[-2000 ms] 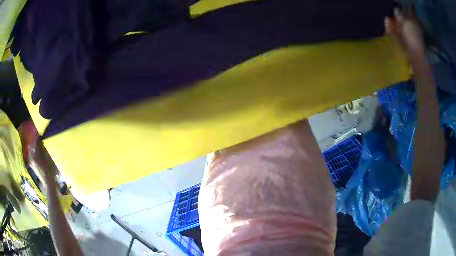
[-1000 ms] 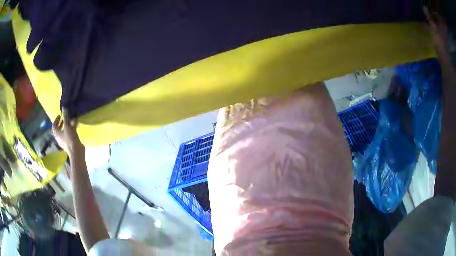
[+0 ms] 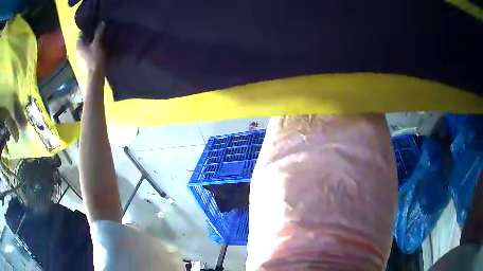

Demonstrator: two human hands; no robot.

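A near-black garment (image 3: 254,47) lies across the yellow table cover (image 3: 212,109) at the top of the view. Its lower edge runs above the cover's front edge; its upper part is cut off by the frame. My left hand (image 3: 93,52) is at the garment's left end, with fingers against the dark cloth. Whether they grip it is unclear. My right hand is out of view; only part of the right arm (image 3: 473,219) shows, dark, at the right edge.
A blue slatted basket (image 3: 225,159) with dark cloth inside stands on the floor. Another blue basket (image 3: 405,156) and blue plastic bags (image 3: 423,198) are at right. Yellow printed cloth (image 3: 21,79) hangs at left. Another person (image 3: 50,227) is at lower left, near a metal bar (image 3: 144,172).
My left hand has moved up along the garment's left end. The garment's left lower edge now lies flatter and nearer the table front. My right hand has left the view.
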